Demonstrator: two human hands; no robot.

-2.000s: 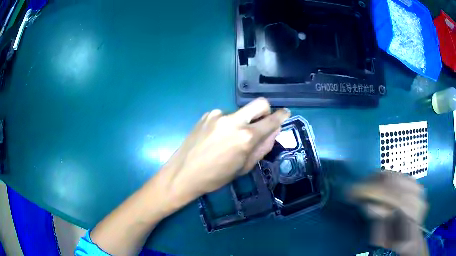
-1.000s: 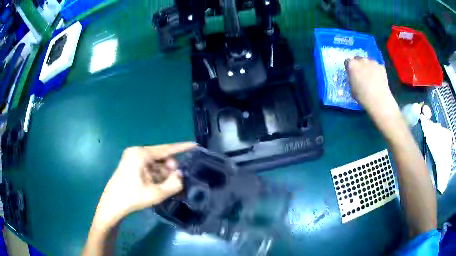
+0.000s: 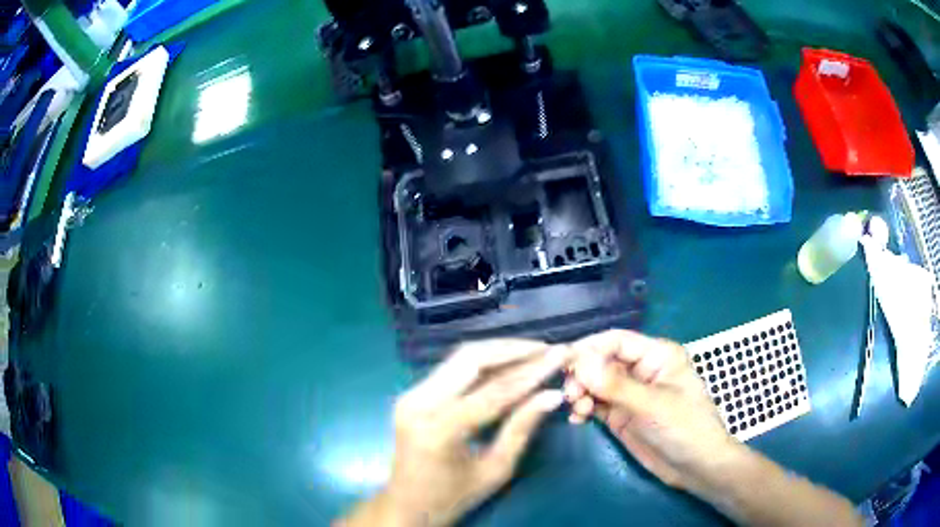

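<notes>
The black housing (image 3: pixel 505 232) lies open side up in the nest of the black press fixture (image 3: pixel 567 314), under the hand press head (image 3: pixel 469 149). My left hand (image 3: pixel 464 422) and my right hand (image 3: pixel 655 412) meet fingertip to fingertip in front of the fixture. Their fingers are pinched together; anything tiny between them is too small to make out. The blue parts bin (image 3: pixel 709 154) of clear whitish pieces is at the upper right.
The red bin (image 3: pixel 855 118) stands right of the blue one. The squeeze bottle (image 3: pixel 828 249), tweezers (image 3: pixel 868 355) and white wipe (image 3: pixel 904 309) are at the right. The dot sheet (image 3: pixel 752 373) lies beside my right hand. A white tray (image 3: pixel 126 106) is at the upper left.
The housing has gone from my left hand into the fixture nest. My right hand has left the blue bin and come back to my left hand in front of the fixture.
</notes>
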